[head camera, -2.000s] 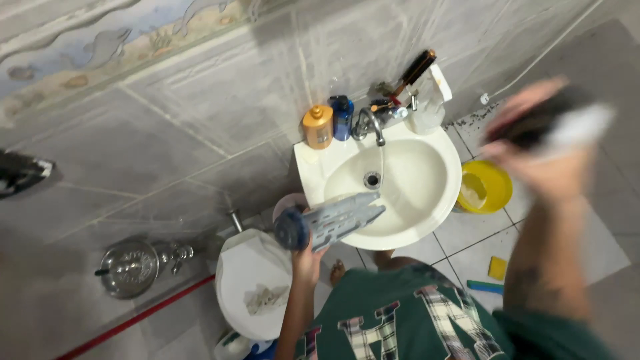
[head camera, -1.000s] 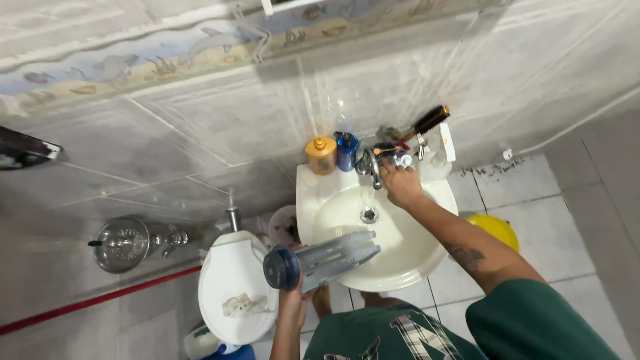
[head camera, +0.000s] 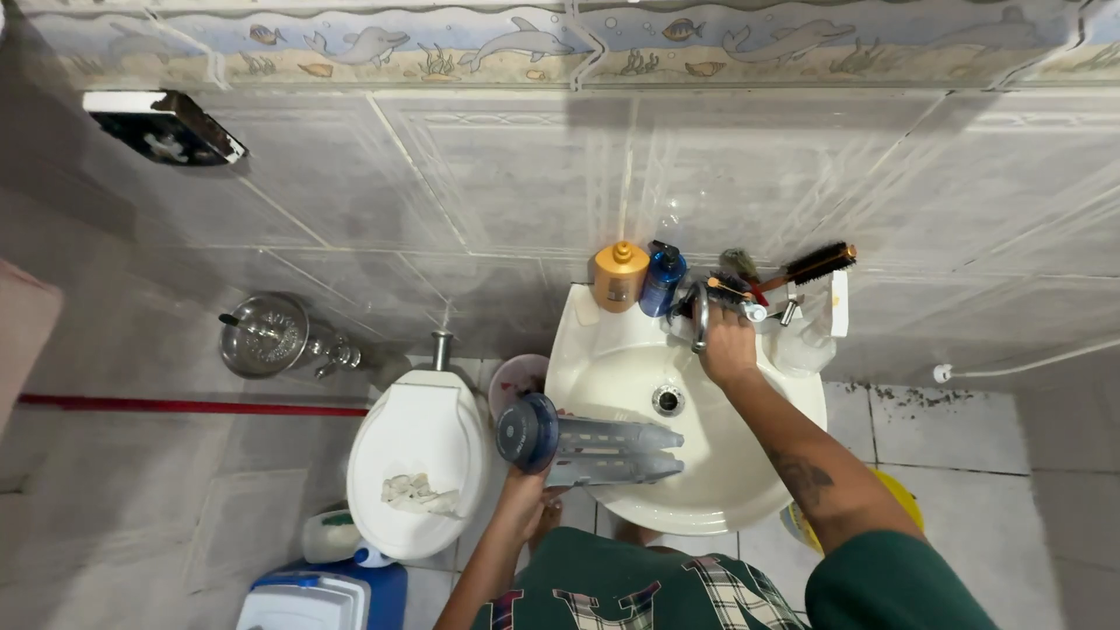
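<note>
My left hand (head camera: 525, 496) holds a translucent grey plastic piece (head camera: 612, 451) with two prongs and a round dark blue end (head camera: 527, 433). The prongs point right, over the left side of a white washbasin (head camera: 726, 499). At the back rim my right hand (head camera: 728, 343) reaches in just right of the chrome faucet (head camera: 700, 317), beside a chrome tap knob (head camera: 752, 311). Its fingertips are hidden among small items there, so whether they grip anything cannot be told. Behind them lie a round hairbrush (head camera: 818, 262), a blue pump bottle (head camera: 663, 280) and a yellow-orange bottle (head camera: 621, 278).
Left of the basin stands a toilet with its white lid (head camera: 418, 464) down, crumpled material on it. A pink bin (head camera: 516, 382) sits between them. A clear bottle (head camera: 805, 346) stands on the basin's right corner, a yellow bucket (head camera: 897, 499) below. A red pole (head camera: 192, 404) extends left.
Two seconds ago my right hand was raised right of the basin with a blurred dark and white object; now it is at the faucet. My left hand still holds the plastic piece.
</note>
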